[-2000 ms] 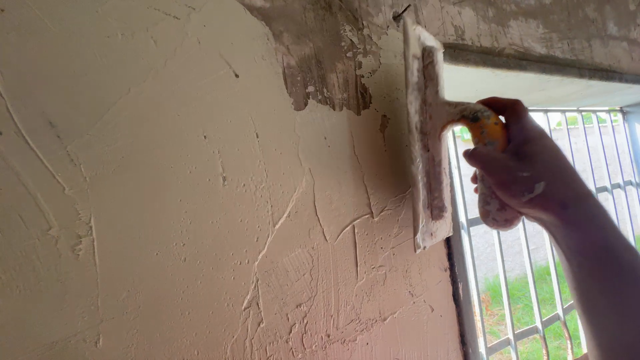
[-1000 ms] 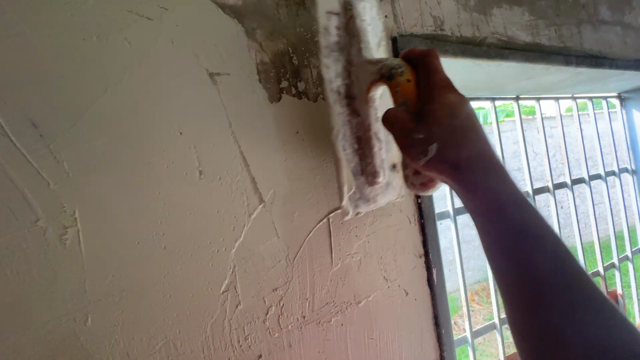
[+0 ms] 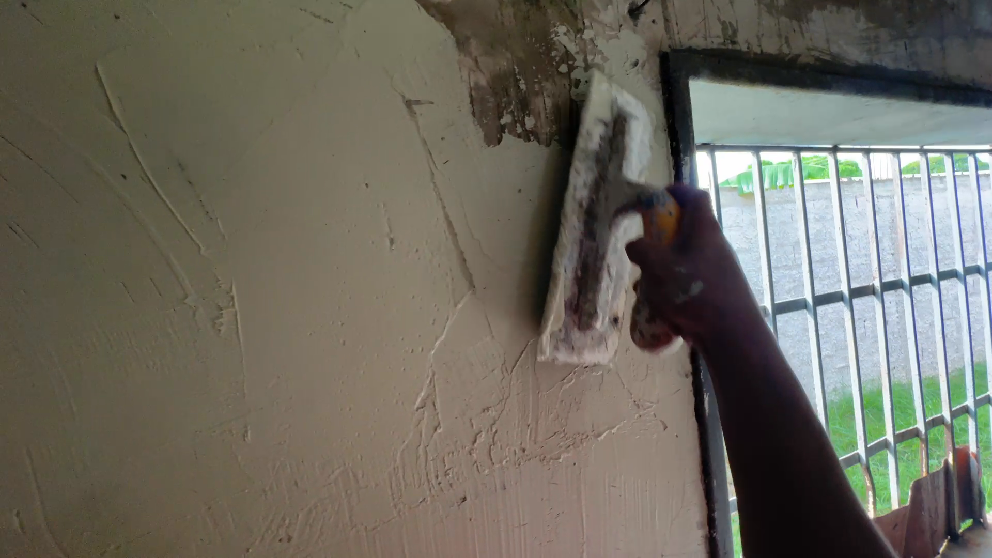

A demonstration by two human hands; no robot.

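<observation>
My right hand [image 3: 686, 271] is closed around the orange handle of a plastering trowel [image 3: 601, 232], right of the middle of the view. The trowel's long blade stands nearly upright, leaning a little to the right at its top, close against the wall; its back is caked with pale plaster. Wet, pale plaster [image 3: 310, 232] covers most of the wall, with ridges and cracks left of and below the blade. Above and left of the trowel shows a rough patch of bare brown wall [image 3: 515, 70]. My left hand is out of view.
A window opening with a dark frame [image 3: 680, 116] lies just right of the trowel. Metal bars [image 3: 806, 240] cross it, and behind them are grass and a grey wall [image 3: 891, 225]. A brownish, sheet-like object [image 3: 926, 504] is at the lower right, by the bars.
The trowel, still in my right hand, was upright beside the window edge, then moved left onto the plaster under the brown patch. Now its top leans to the right.
</observation>
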